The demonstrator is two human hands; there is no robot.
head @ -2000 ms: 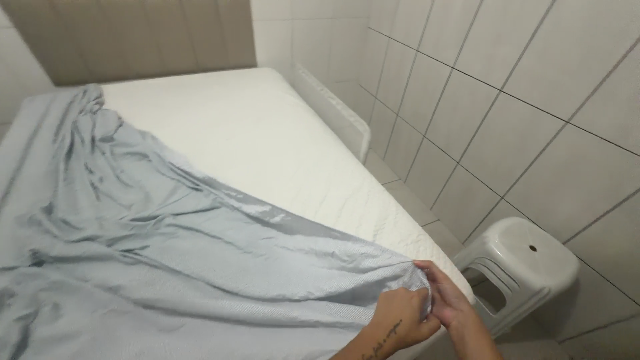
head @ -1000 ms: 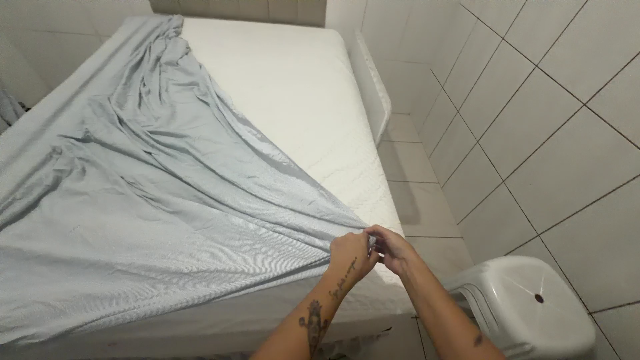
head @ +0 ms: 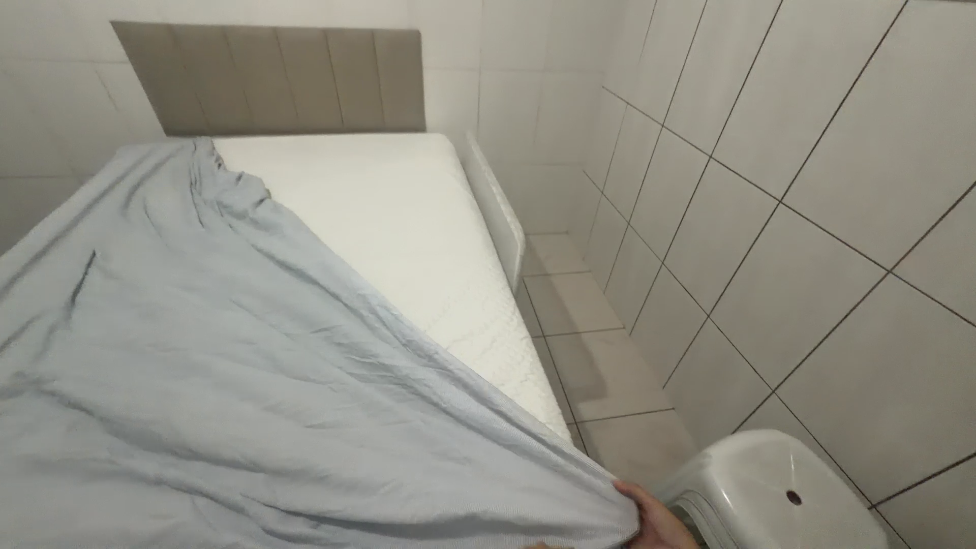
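Observation:
A grey-blue fitted sheet (head: pixel 290 381) lies wrinkled across the left and near part of a white mattress (head: pixel 381 221). Its edge runs diagonally from the far left down to the near right corner. At that corner my right hand (head: pixel 654 518) grips the sheet's edge, fingers curled over it. Only a sliver of my left hand (head: pixel 543 546) shows at the bottom edge, beside the sheet; what its fingers do is hidden.
A beige padded headboard (head: pixel 305 80) stands against the tiled wall beyond the mattress. Along the right side of the bed is a white bed rail or panel (head: pixel 496 210). A white plastic stool (head: pixel 778 496) stands near my right hand, by the tiled wall (head: pixel 801 191).
The sheet's corner has been drawn down over the near right mattress corner, covering more of it. My left hand has mostly left the view at the bottom.

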